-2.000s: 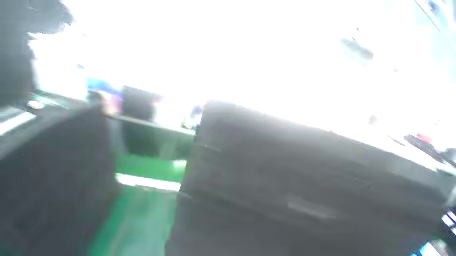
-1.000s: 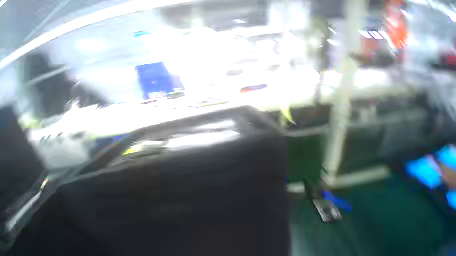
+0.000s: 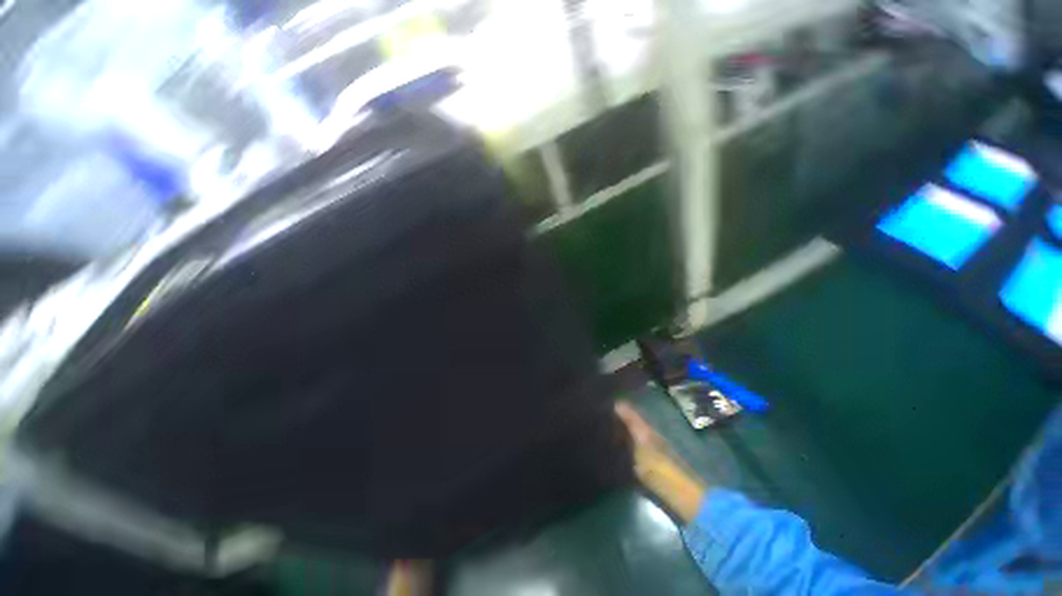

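A tall black block, which looks like stacked trays, fills the left and middle of the view, blurred. Something shiny lies along its top. My right hand, in a light blue sleeve, is against the block's lower right side and holds it; part of the hand is hidden behind the block. A small patch of skin, apparently my left hand, shows at the block's bottom edge, mostly hidden and cut off by the picture's rim.
A soldering iron with a blue handle sits beside a small pale square on the green bench mat. A pale post stands behind. Black trays with bright blue panels are at the right.
The view has swung right and down, so the iron and blue panels show more fully. My right hand and sleeve have come into view at the block's side.
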